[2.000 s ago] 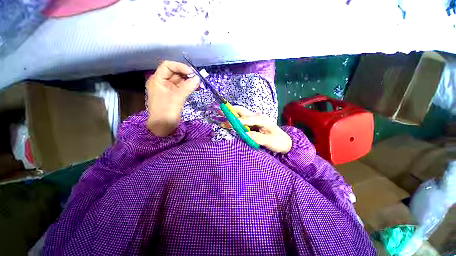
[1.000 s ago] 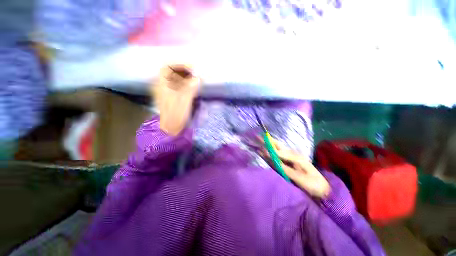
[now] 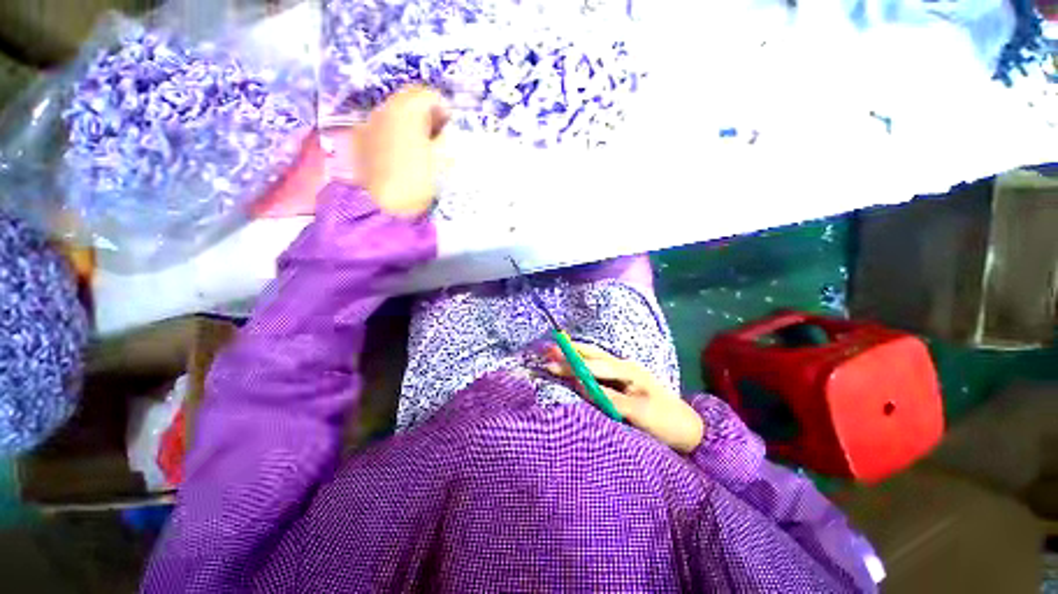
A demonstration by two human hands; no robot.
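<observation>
The scissors (image 3: 589, 377) with a green handle and thin dark blades are in my right hand (image 3: 652, 400), over the patterned lap cloth (image 3: 464, 345). The blades point up and to the left. My left hand (image 3: 400, 149) is over the white table at the near-left edge of the pile of purple-and-white pieces (image 3: 545, 87). Its fingers are curled and blurred, and I cannot tell whether they hold a piece.
A clear bag of purple pieces (image 3: 174, 128) lies on the table's left, beside a red-pink mat (image 3: 296, 180). Another full bag (image 3: 37, 337) is lower at far left. A red stool (image 3: 882, 400) stands right of my lap. Cardboard (image 3: 1027, 261) is at far right.
My left hand has moved from over the lap up and forward to the pile. My right hand stays over the lap with the scissors. The view has shifted, showing more of the table and the bags.
</observation>
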